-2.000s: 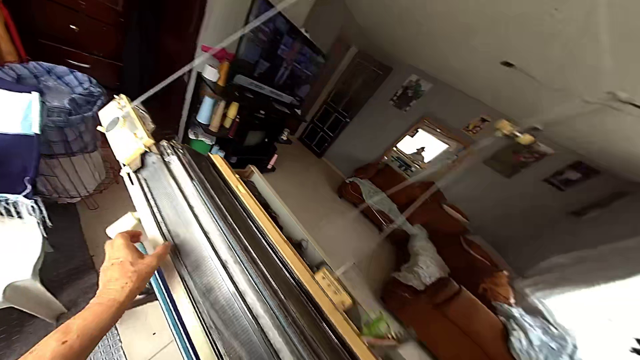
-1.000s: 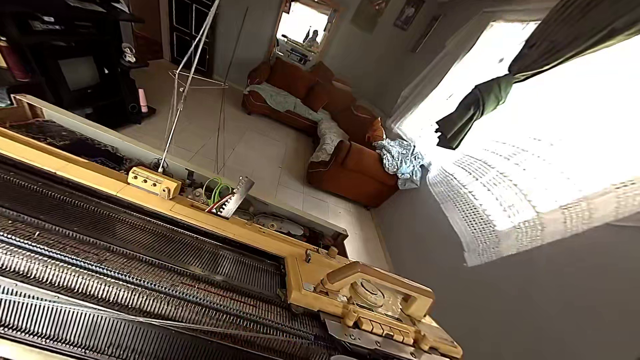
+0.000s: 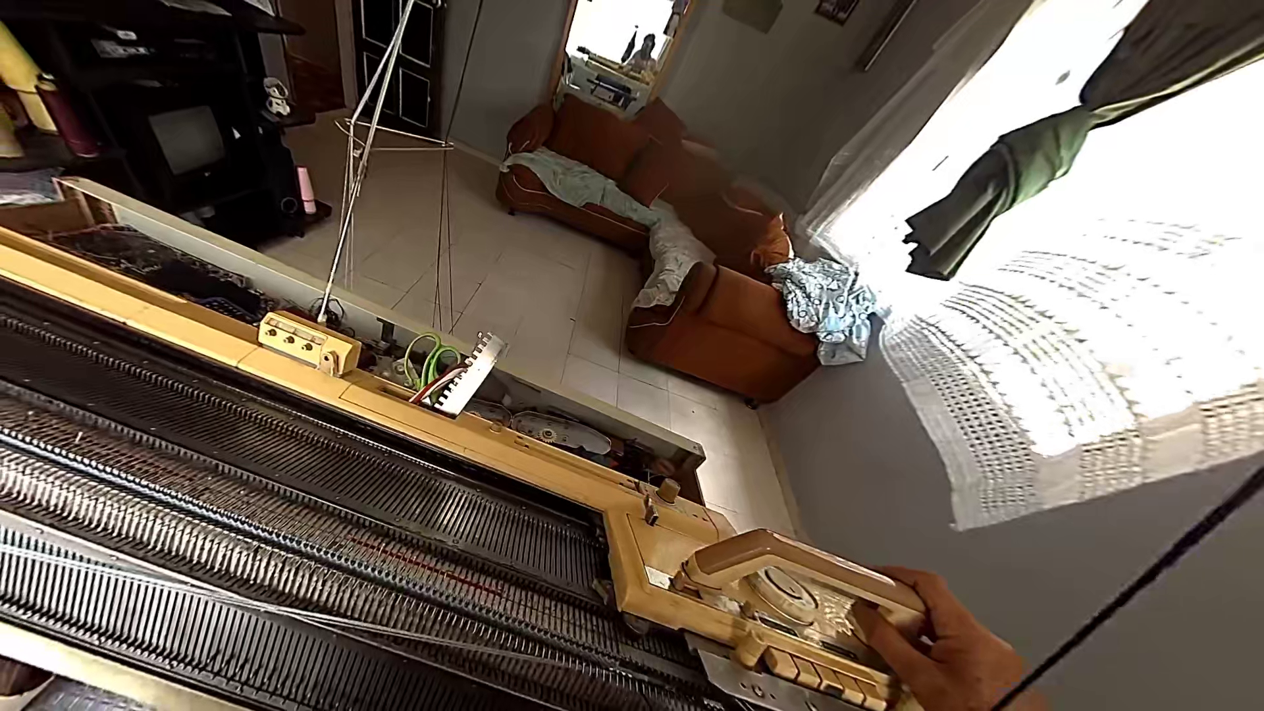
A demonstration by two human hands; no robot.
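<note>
My right hand (image 3: 943, 642) is closed around the right end of the tan handle on the knitting machine carriage (image 3: 681, 553), at the lower right. The carriage, with a round dial and a row of push buttons, sits at the right part of the needle bed (image 3: 395, 494). Pale strands of yarn (image 3: 296, 617) run along the lower bed. A small cream row counter (image 3: 306, 341) stands on the machine's back rail, left of the carriage. My left hand is not in view.
Behind the machine runs an open wooden trough (image 3: 553, 395) with a white toothed comb (image 3: 469, 375) and green cord. Yarn strands rise from a thin mast (image 3: 360, 168). A window with a lace curtain (image 3: 1037, 415) is at the right, a brown sofa (image 3: 731, 321) beyond.
The view has swung far to the right. A left hand seen at the machine's end two seconds ago is out of view. My right hand, absent one second ago, is now on the carriage handle.
</note>
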